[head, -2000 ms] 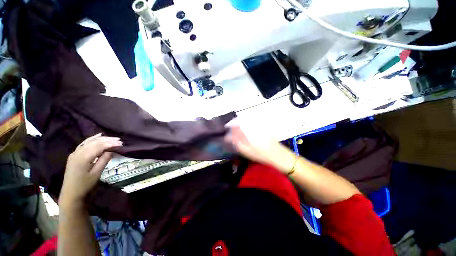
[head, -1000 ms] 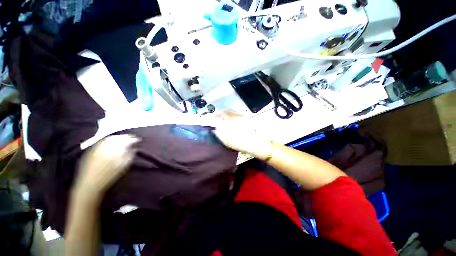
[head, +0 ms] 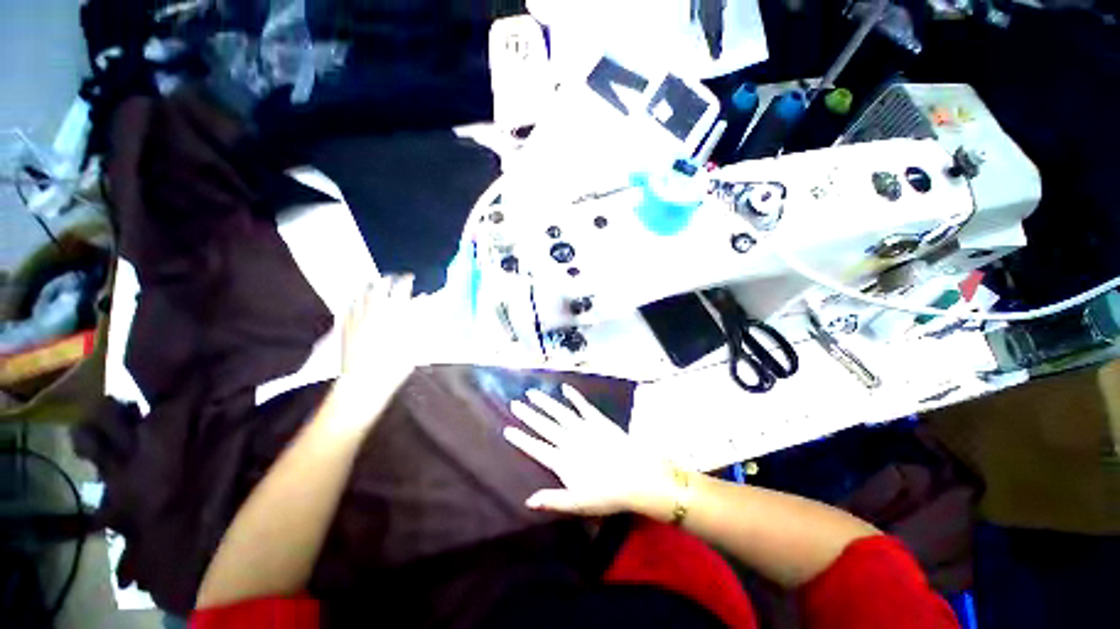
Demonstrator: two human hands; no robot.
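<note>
The dark brown garment piece (head: 430, 492) lies over the front of the machine bed and hangs toward my lap, with more brown cloth on the left. My right hand (head: 583, 452) lies flat on it with fingers spread, in front of the sewing machine's left end. My left hand (head: 376, 329) is further left and back, at the white table just beyond the cloth's edge; its fingertips are washed out, and I cannot tell if they hold anything. The white sewing machine (head: 663, 264) stands behind. Its needle area is not clear.
A black phone (head: 683, 328), black-handled scissors (head: 759, 350) and slim metal snips (head: 845, 349) lie on the bed under the arm. A clear bottle (head: 1056, 343) is at the right end. Thread cones (head: 786, 108) stand behind the machine. Dark cloth (head: 399, 197) lies back left.
The view has shifted, showing more behind the machine. My left hand has moved off the brown cloth, back and right. My right hand has opened flat on the cloth, which lies spread wider.
</note>
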